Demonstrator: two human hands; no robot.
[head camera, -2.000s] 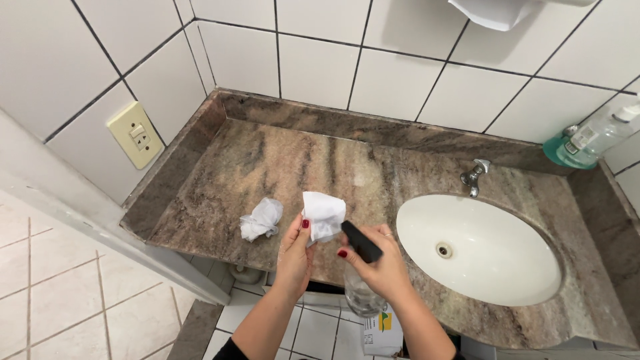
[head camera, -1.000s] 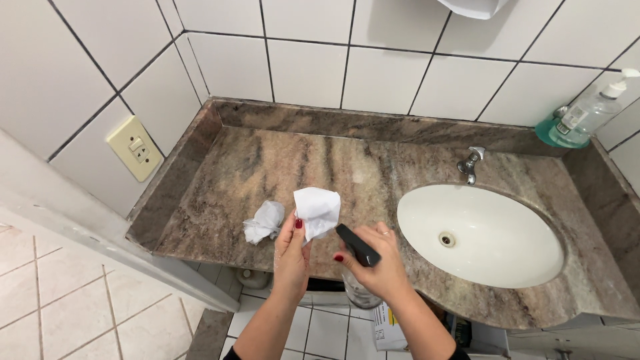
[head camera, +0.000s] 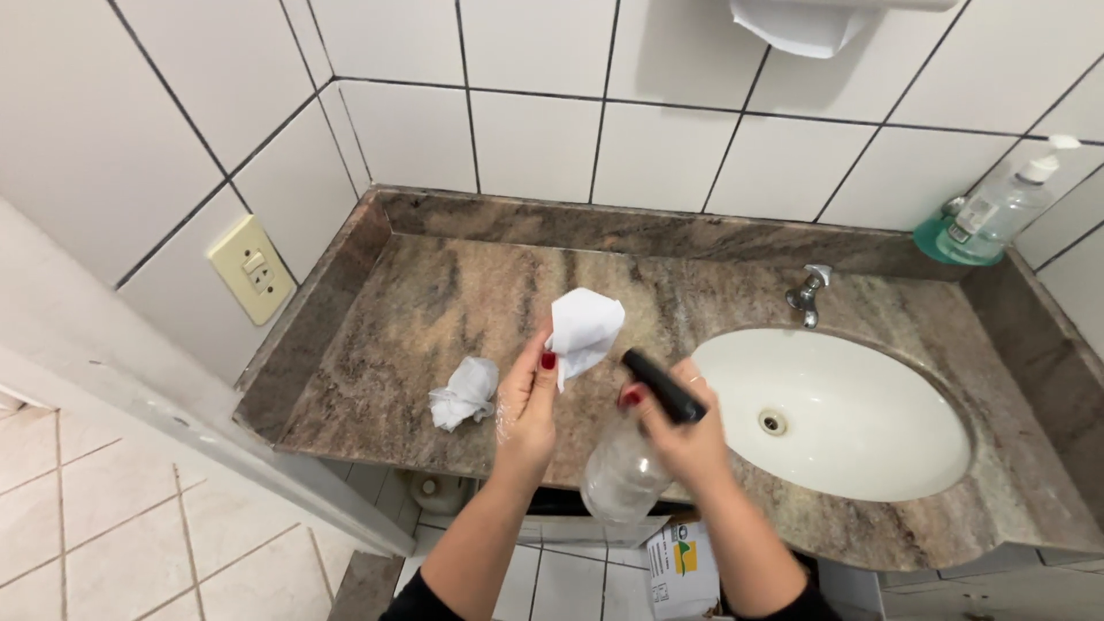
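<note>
My left hand (head camera: 528, 405) pinches a folded white paper towel (head camera: 586, 328) between thumb and fingers, above the stone counter (head camera: 448, 285). My right hand (head camera: 686, 423) grips a clear spray bottle (head camera: 623, 479) around its neck and black spray head (head camera: 662, 385); the head's nozzle end faces the towel, a short gap away. Small white specks or droplets show on the left wrist. On the counter left of my left hand lies a crumpled white paper (head camera: 466, 393).
Right of my hands is an oval white sink (head camera: 837, 414) with a chrome faucet (head camera: 807, 295). A clear pump bottle (head camera: 987, 211) stands in the back right corner. A paper towel dispenser (head camera: 897, 3) hangs above. Below the counter are a printed box (head camera: 683, 569) and a container (head camera: 438, 493).
The spray bottle's clear body has swung into fuller view below my right hand. The towel in my left hand has changed its folded shape. The crumpled paper stays on the counter.
</note>
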